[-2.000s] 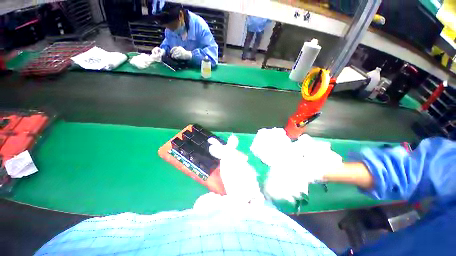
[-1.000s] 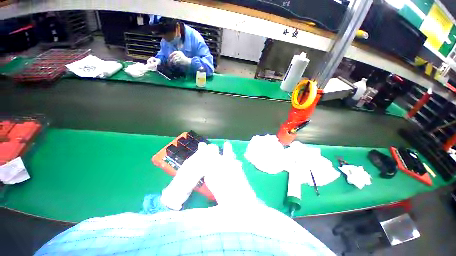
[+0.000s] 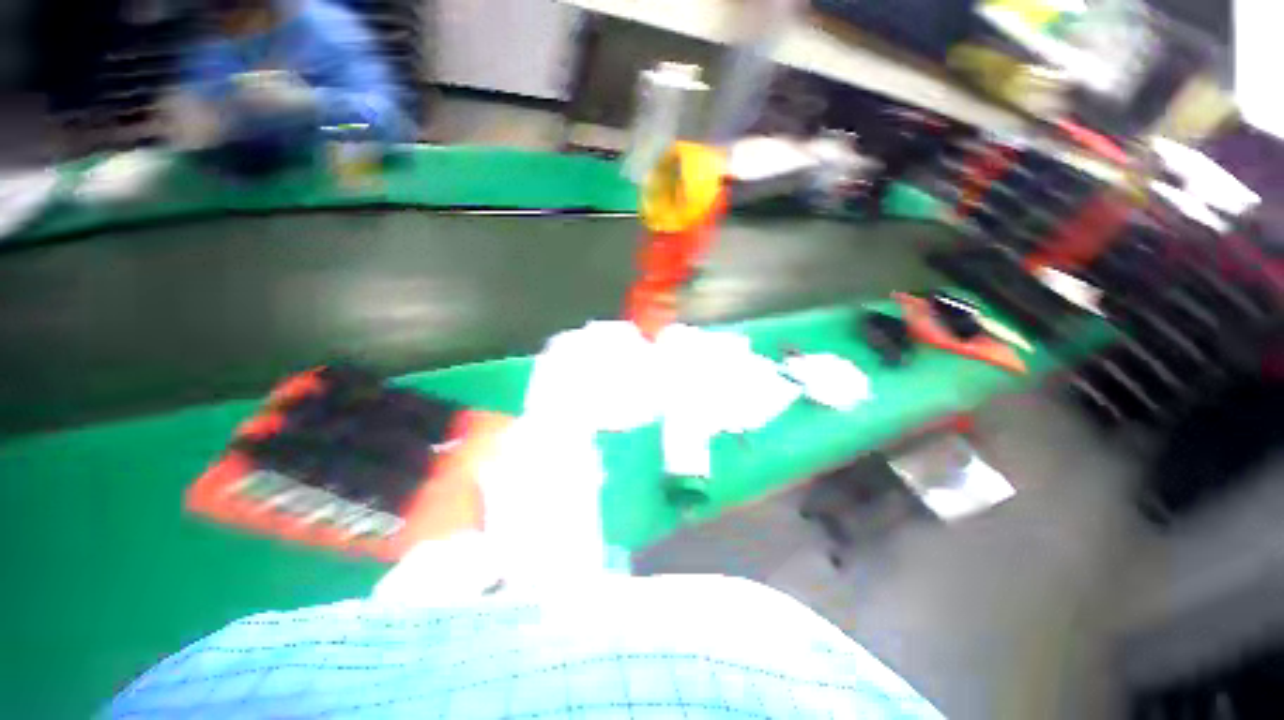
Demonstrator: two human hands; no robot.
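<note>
The circuit-board panel with black square parts lies tilted on an orange-red pallet on the green mat, blurred by motion. My right hand, in a white glove, is at the pallet's right end and covers part of it. My left hand, also gloved, seems to be the low white shape at the pallet's lower right edge. The two gloves merge with each other in white glare. Their fingers and anything held are not clear.
A pile of white wipes and a green-ended white roll lie right of my hands. Behind stands a red-orange holder with a yellow ring. A second red pallet is farther right. A person in blue sits across the conveyor.
The view has swung to the right, so the bench items sit farther left and the red board tray is out of view. My left hand is lower and off the black parts, which show more.
</note>
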